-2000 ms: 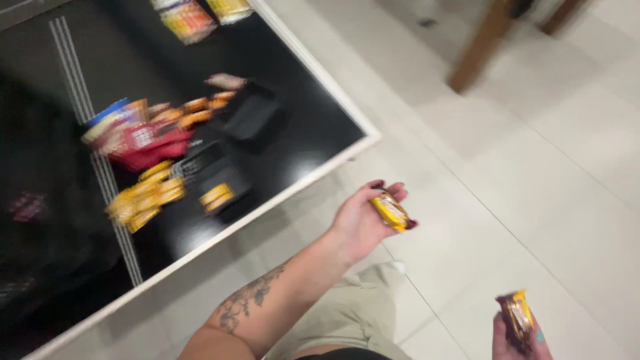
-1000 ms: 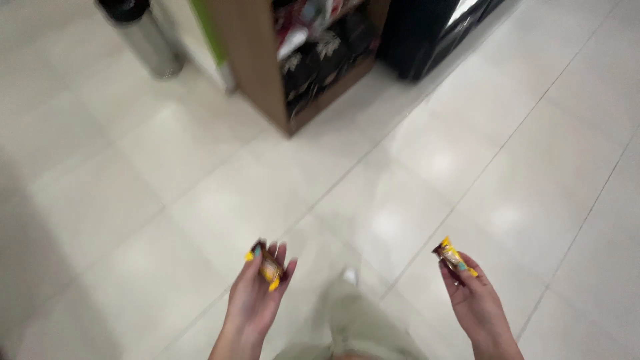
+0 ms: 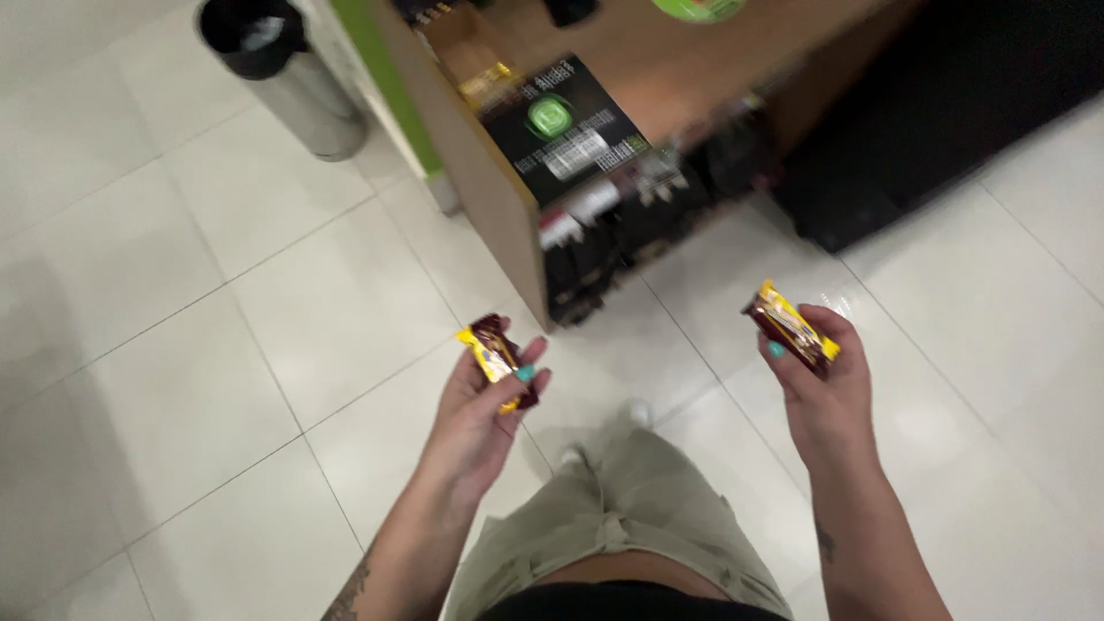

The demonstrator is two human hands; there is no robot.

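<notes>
My left hand [image 3: 483, 410] grips a small wrapped snack bar [image 3: 500, 362] in brown and yellow foil, with the thumb across it. A similar brown and yellow wrapped bar [image 3: 789, 329] is pinched between the thumb and fingers of my right hand [image 3: 824, 371]. Both hands are apart, held out in front of my body above the tiled floor. Whether each hand holds one bar or more, I cannot tell.
Ahead stands a wooden counter [image 3: 483, 172] with a black printed sign [image 3: 565, 129] on top and packaged goods on a shelf below. A metal trash bin [image 3: 306, 99] is at the upper left, a black cabinet [image 3: 931, 129] at the upper right.
The view has swung away from the black table with wrapped snacks to the wooden counter, which is now closer. Both hands still hold the wrapped bars.
</notes>
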